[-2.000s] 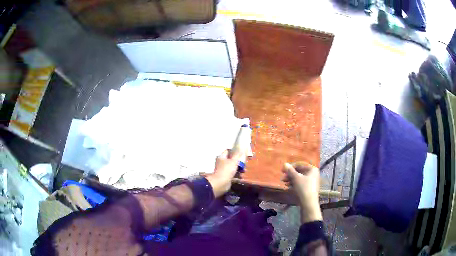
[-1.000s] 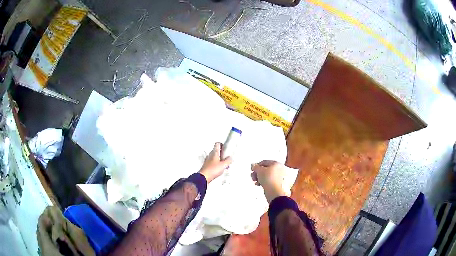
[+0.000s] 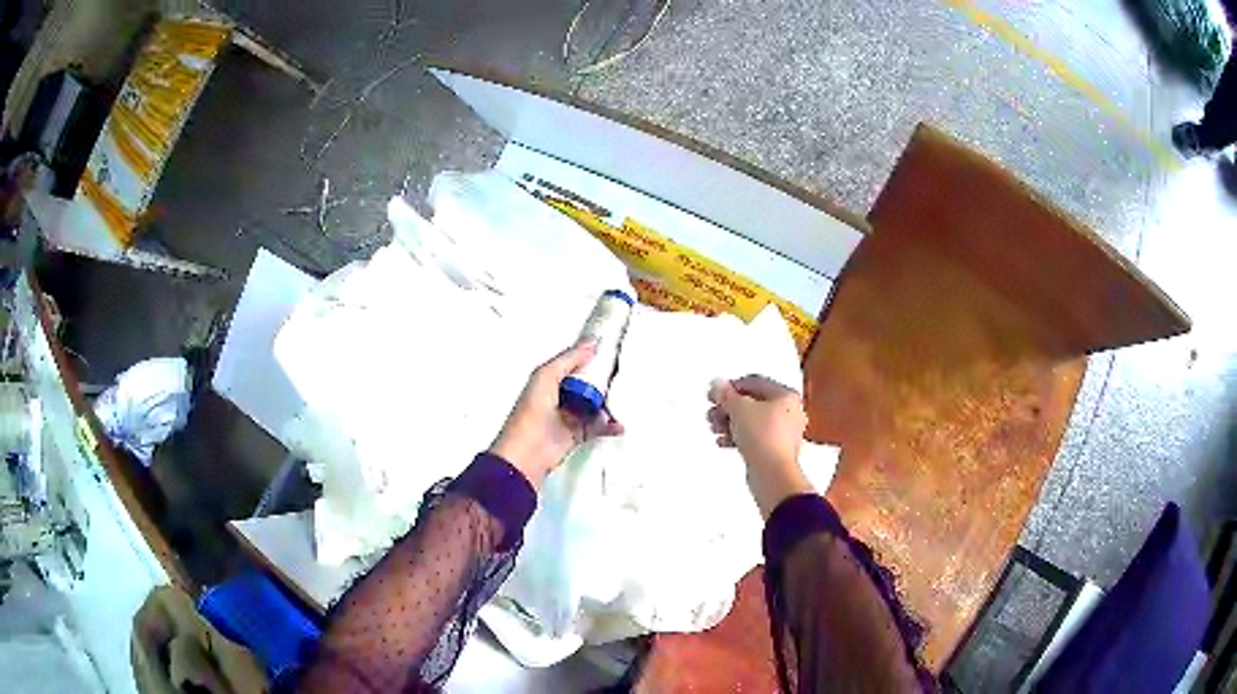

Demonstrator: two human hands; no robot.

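Observation:
My left hand [image 3: 550, 414] holds a white or beige thread cone [image 3: 605, 342] with a blue top and a blue base, tilted up to the right. My right hand [image 3: 762, 423] is to the right of it, over the white pieces, with thumb and fingertips pinched together. A thread between the fingertips is too fine to make out. The large heap of white cut pieces [image 3: 407, 353] lies under both hands, overexposed so its folds hardly show.
An orange-brown wooden seat with a backrest [image 3: 936, 393] stands to the right. An open white carton [image 3: 651, 149] with yellow tape is behind the heap. A blue bin [image 3: 258, 621] with khaki fabric [image 3: 190, 648] is at lower left, a purple cushion [image 3: 1137, 617] at lower right.
The view has swung round and the hands are now over the white heap, not beside and over the wooden seat. The cone has tipped so its blue base shows towards me.

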